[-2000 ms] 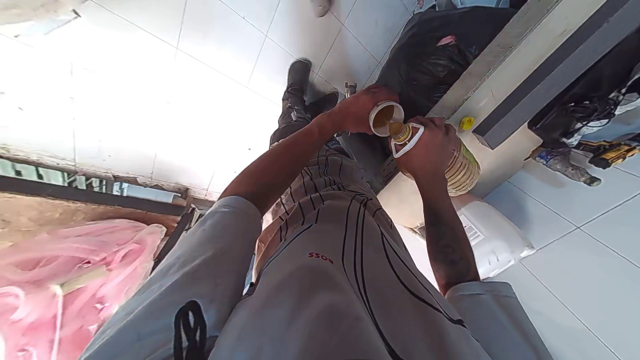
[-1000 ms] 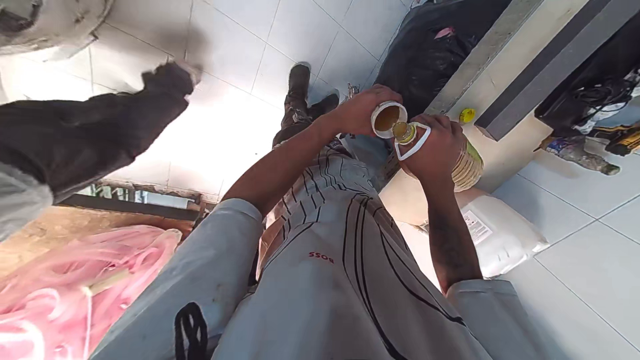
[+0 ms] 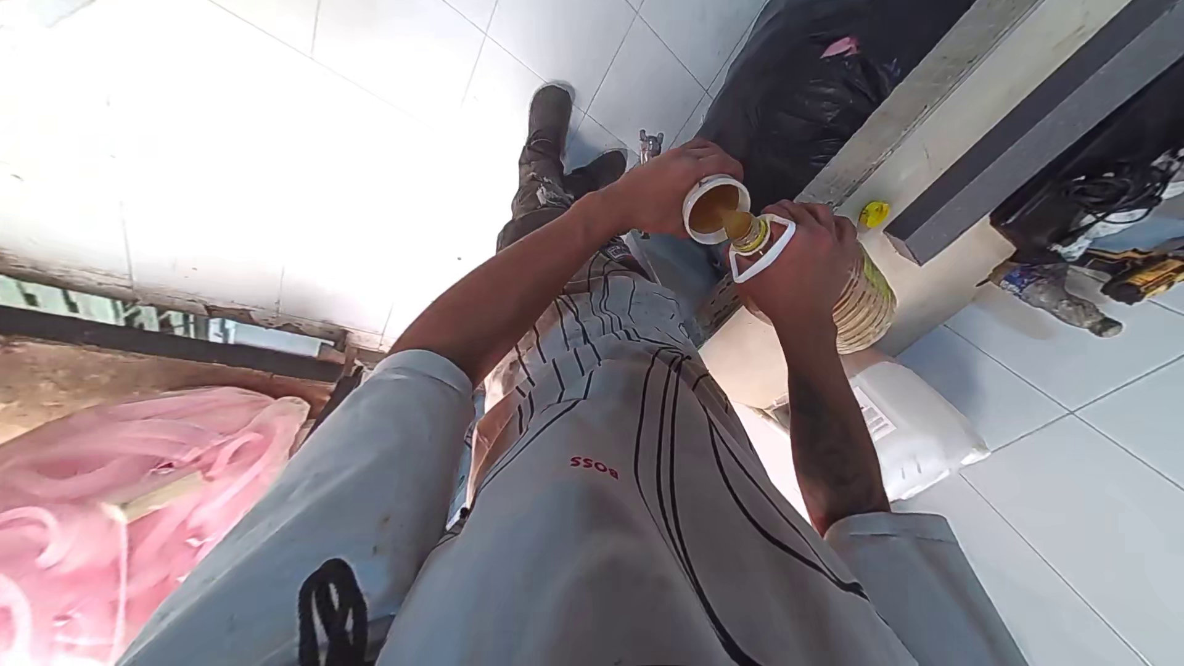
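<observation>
My left hand grips a white cup from its far side, with yellowish liquid visible inside. My right hand is closed on a large ribbed plastic bottle, whose neck has a white ring handle. The bottle is tilted, and its mouth is at the rim of the cup, where yellowish liquid shows. Most of the bottle's near side is hidden by my right hand and forearm.
Black plastic bags lie beyond my hands. A white sack rests on the tiled floor at right, near a clear plastic bottle and a yellow-black power tool. Pink plastic sheeting lies at lower left. A yellow cap sits on the ledge.
A person's dark-sleeved arm, seen at the left one second ago, is out of view. My hands keep hold of the cup and the bottle in nearly the same position.
</observation>
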